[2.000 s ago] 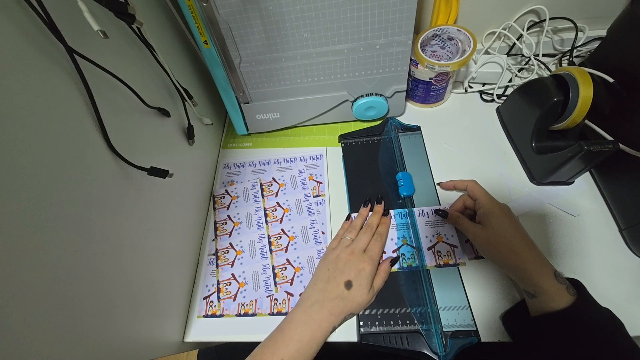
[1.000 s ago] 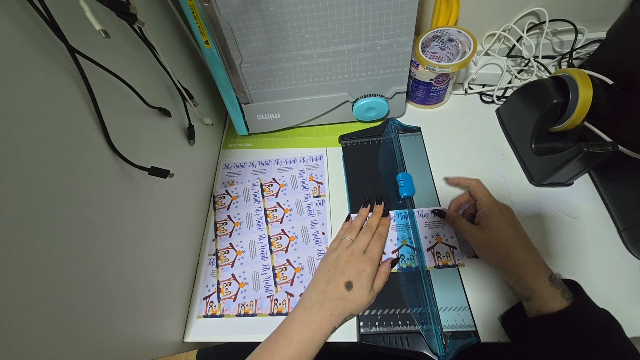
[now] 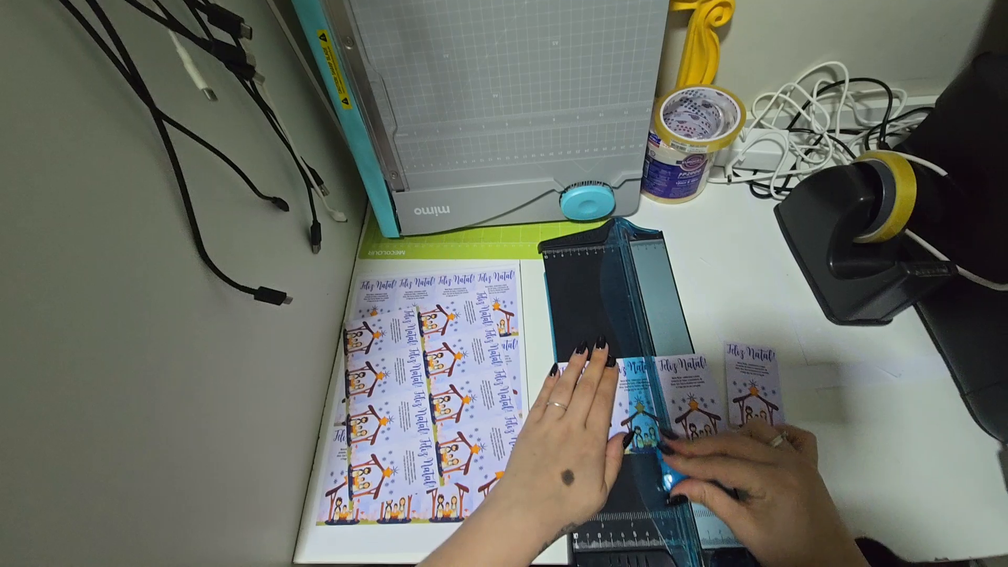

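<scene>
A sliding paper trimmer (image 3: pixel 591 307) with a translucent blue rail lies on the white desk. Across its bed, under the rail, runs a strip of printed cards (image 3: pixel 685 386) with a nativity drawing. My left hand (image 3: pixel 571 441) presses flat on the strip, left of the rail. The fingers of my right hand (image 3: pixel 748 472) are closed on the trimmer's blue slider (image 3: pixel 669 476), low on the rail, below the strip. A separate card (image 3: pixel 754 382) lies on the desk to the right, its lower end hidden by my right hand.
Printed card sheets (image 3: pixel 425 394) lie in a stack left of the trimmer. Behind are a grey and teal cutter (image 3: pixel 512 118), a green mat (image 3: pixel 472 242) and tape rolls (image 3: pixel 681 150). At right stand a black tape dispenser (image 3: pixel 843 244) and tangled cables (image 3: pixel 819 126). Black cables hang at left.
My right hand has moved from the strip's right part down onto the slider. The slider was above the strip and is now below it. A separate card now shows at right. My left hand stays put.
</scene>
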